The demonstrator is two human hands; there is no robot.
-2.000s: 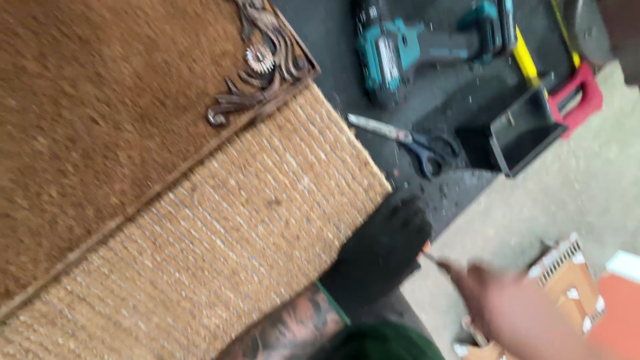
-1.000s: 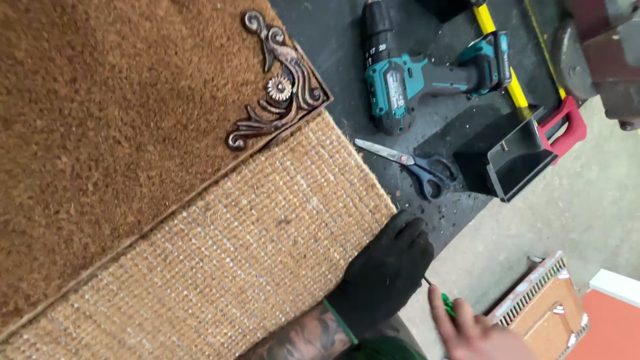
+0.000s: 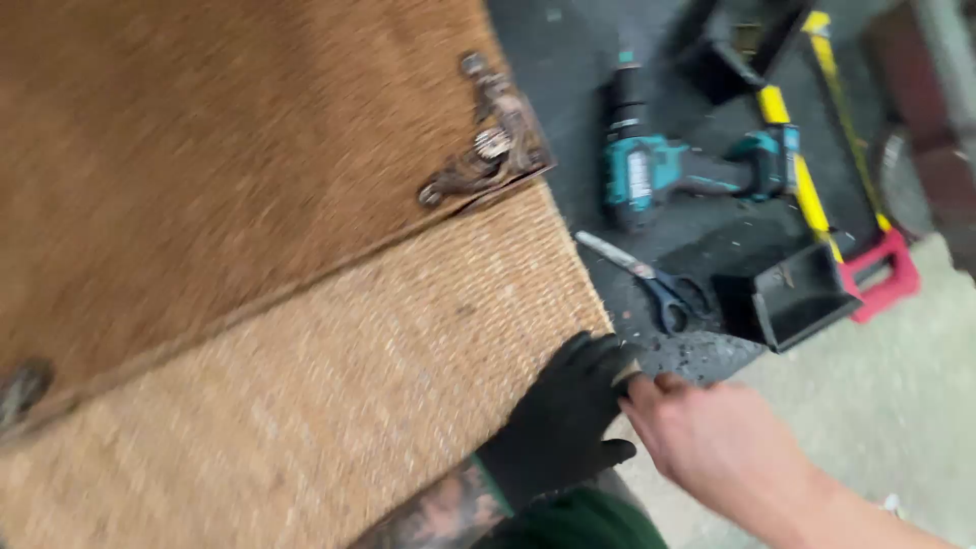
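Observation:
My left hand [image 3: 560, 419], in a black glove, lies palm down on the corner of a tan woven backing sheet [image 3: 366, 351] at the workbench edge. Bare and fisted, my right hand [image 3: 709, 442] touches the glove's fingertips; what it grips is hidden and blurred. A brown pile mat [image 3: 252, 130] lies over the woven sheet, with an ornate bronze-coloured corner bracket [image 3: 496, 145] on its corner. Scissors [image 3: 648, 278], slightly apart at the handles, lie just above my left hand.
On the dark workbench [image 3: 549, 91] lie a teal cordless drill [image 3: 663, 171], a black open bin [image 3: 804, 297], a yellow-framed hacksaw [image 3: 812, 198] with a red handle [image 3: 888, 274] and another black bin [image 3: 732, 61]. Concrete floor [image 3: 839, 427] shows at the lower right.
My right hand has moved up against the gloved left hand. The green-handled tool seen in it a second ago is hidden now. The left hand stays at the sheet's corner.

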